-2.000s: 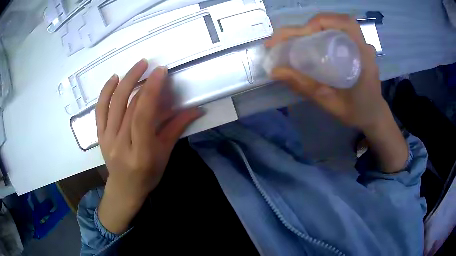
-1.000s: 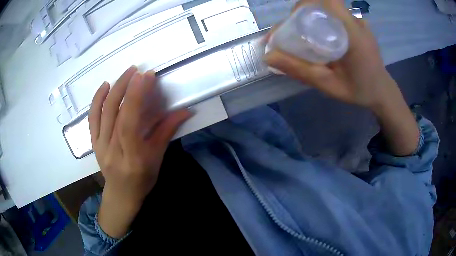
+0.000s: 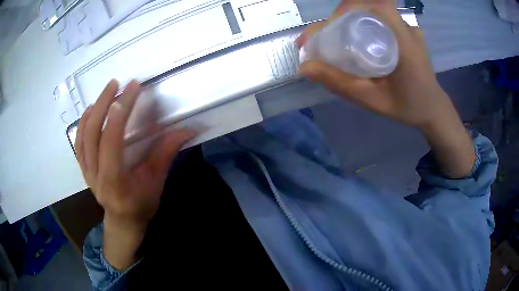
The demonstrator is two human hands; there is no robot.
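A long silver metal panel [image 3: 222, 76] with a raised rim lies slantwise on the white work board [image 3: 34, 165]. Ribbed lines show in it near my right hand. My left hand [image 3: 122, 145] lies over the panel's left end, fingers on its far side and thumb at the near edge, holding it. My right hand [image 3: 387, 85] grips a translucent glue bottle [image 3: 355, 45], base toward the camera, over the right part of the panel. The bottle's tip is hidden.
White insert frames [image 3: 176, 37] lie beyond the panel, with more overlapping at the upper left. The grey tabletop [image 3: 466, 34] extends to the right. A brown cardboard box [image 3: 79, 221] and a blue object [image 3: 37, 247] are below the board's left edge.
My left hand has slid left along the panel toward its end. My right hand with the bottle first moved left and up, uncovering more ribbed lines, and has since shifted little.
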